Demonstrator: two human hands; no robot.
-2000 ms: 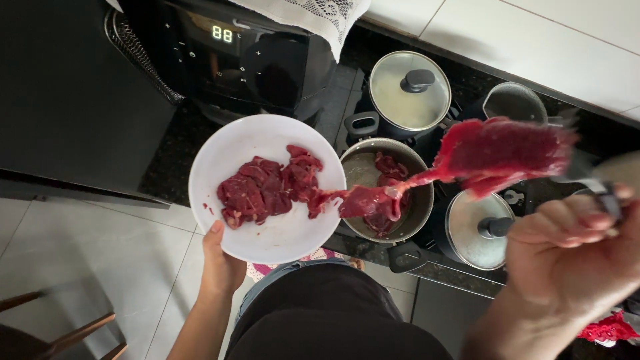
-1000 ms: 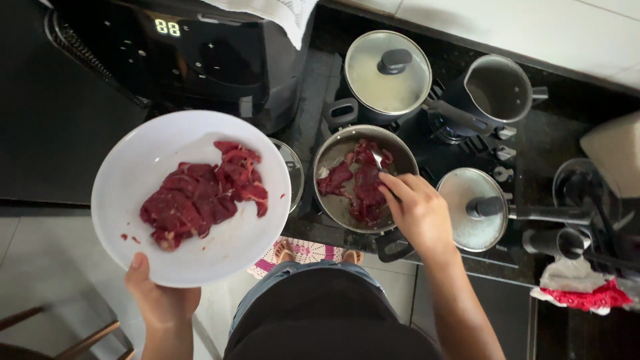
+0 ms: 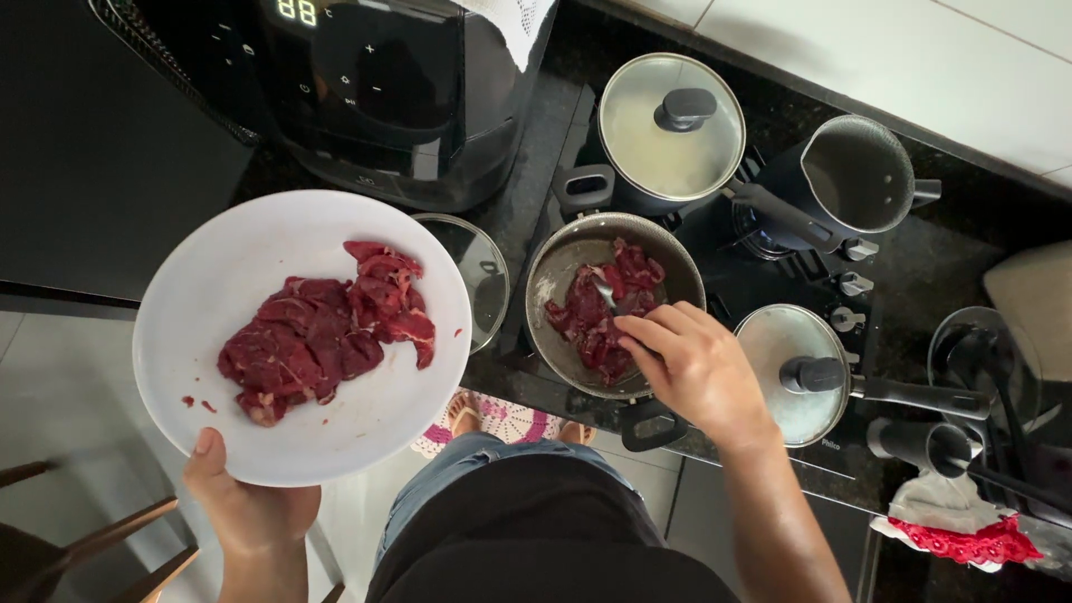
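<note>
My left hand (image 3: 247, 502) grips the near rim of a white plate (image 3: 201, 243), thumb on top, held up left of the stove. Sliced raw red meat (image 3: 293, 339) lies in a heap on it, with small scraps near the rim. My right hand (image 3: 699, 368) is over an open pot (image 3: 557, 260), its fingers closed on a metal fork (image 3: 605, 289), whose handle is mostly hidden by the fingers. The fork touches more raw meat (image 3: 595, 327) lying at the bottom of the pot.
A lidded pot (image 3: 636, 142) stands behind, a dark saucepan (image 3: 863, 176) back right, and a lidded pan (image 3: 783, 352) right of my hand. A glass lid (image 3: 481, 276) lies beside the open pot. An air fryer (image 3: 394, 109) stands back left; a utensil holder (image 3: 921, 444) is at the right.
Two seconds ago my right hand was at the right, lifting a long piece of meat from the plate; now it is over the open pot. The plate was closer to the pot then.
</note>
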